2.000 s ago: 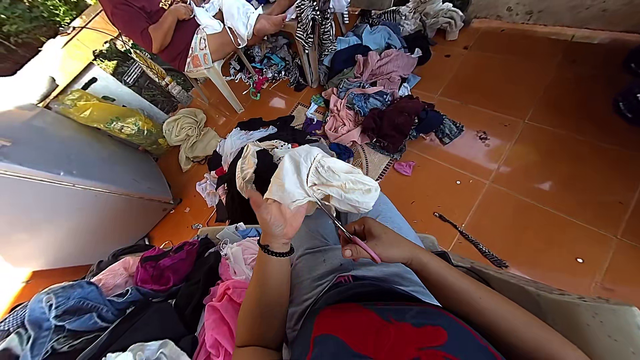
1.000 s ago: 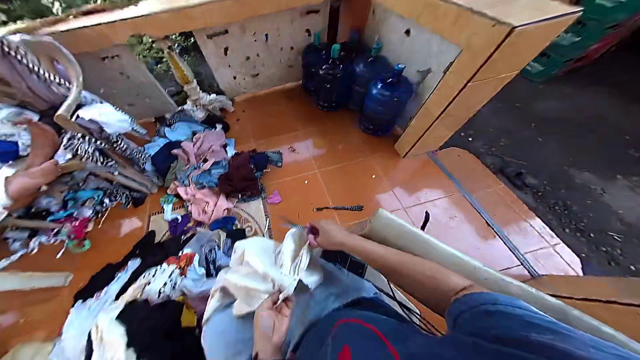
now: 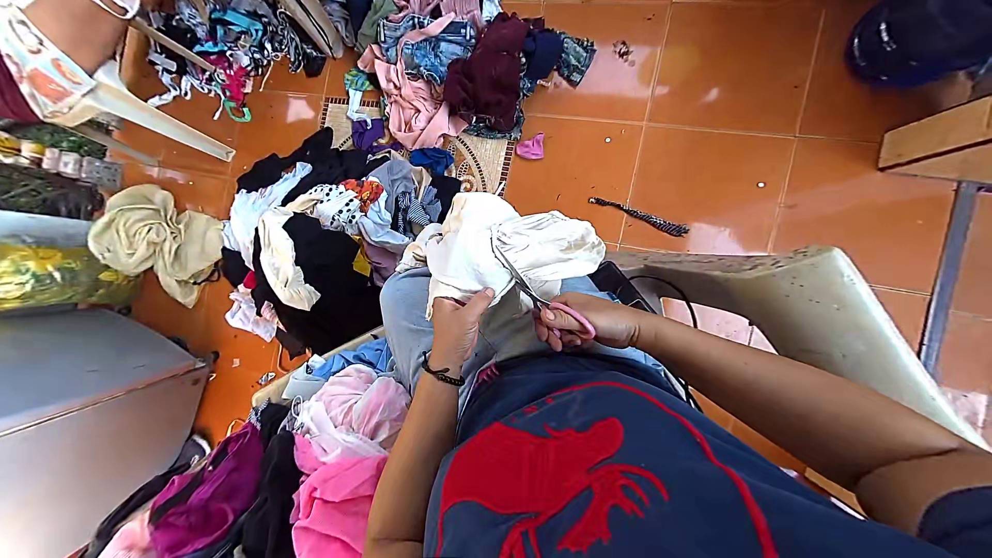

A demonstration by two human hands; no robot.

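A bundled white cloth (image 3: 484, 248) lies over my knees. My left hand (image 3: 459, 322), with a dark bracelet at the wrist, grips the cloth's near edge between thumb and fingers. In my right hand (image 3: 577, 322) is a pair of scissors (image 3: 570, 312) with pink handles; my fingers are in and around the handles. The metal blades point up and to the left, against the white cloth, and part of them is hard to make out among the folds. My jeans-covered legs are beneath the cloth.
Mixed garments (image 3: 325, 263) are heaped on the tiled floor ahead, with another clothes pile (image 3: 496, 70) beyond. Pink and purple clothes (image 3: 341, 496) fill the lower left beside a grey metal cabinet (image 3: 101, 418). A plastic chair (image 3: 744, 287) curves at my right; a seated person's leg shows upper left.
The view has swung widely, to the right and then back down. My hands stay with the white cloth and the scissors, whose blades now lie against it.
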